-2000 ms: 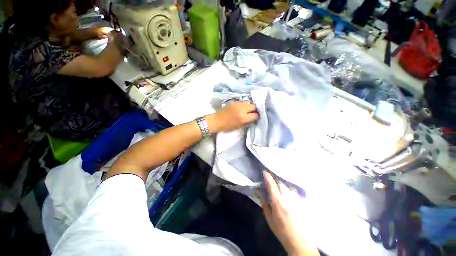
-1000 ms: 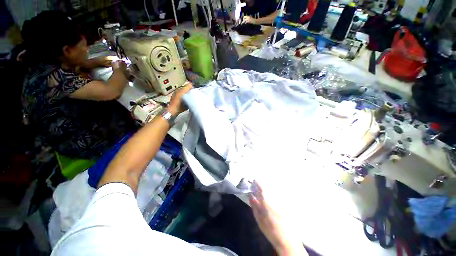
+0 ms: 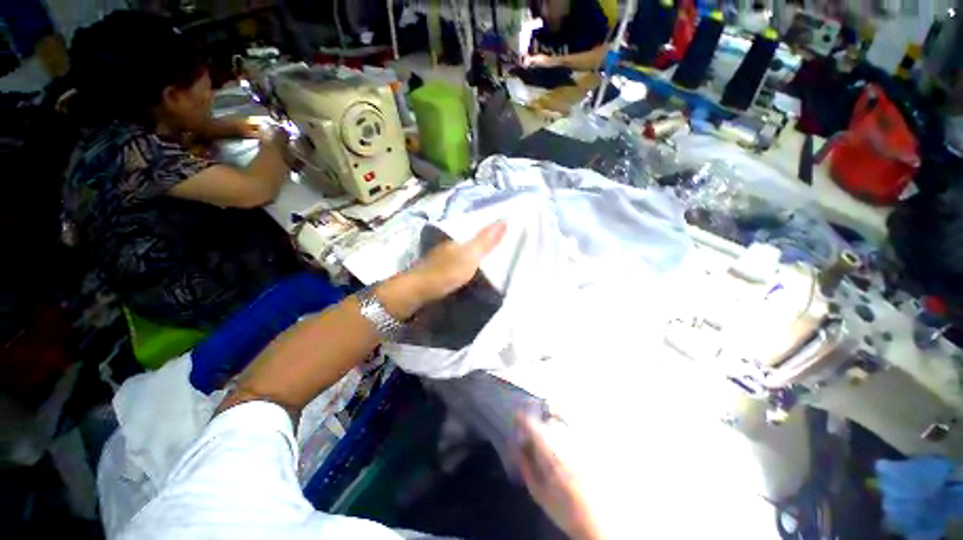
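A large white to pale grey garment (image 3: 618, 227) lies in folds across the machine table, its right part overexposed to pure white. My left hand (image 3: 456, 262) is on the garment at its left side, beside a dark opening between the folds; its fingers point right, and I cannot tell if they grip the cloth. My right hand (image 3: 544, 464) is blurred at the table's front edge, against the near edge of the cloth; its grip is unclear. The cream sewing machine head (image 3: 792, 311) stands to the right of the garment.
A person (image 3: 137, 179) sits at a second sewing machine (image 3: 343, 127) at left. A blue bin (image 3: 354, 459) with white cloth is low left. Clear plastic bags (image 3: 697, 179) lie behind the table. A light blue cloth (image 3: 917, 494) hangs at lower right. A red bag (image 3: 874, 148) is far behind.
My left hand has moved right from the garment's far left edge onto its left side. The garment's left part has shifted and its dark opening looks wider. My right hand has moved slightly down.
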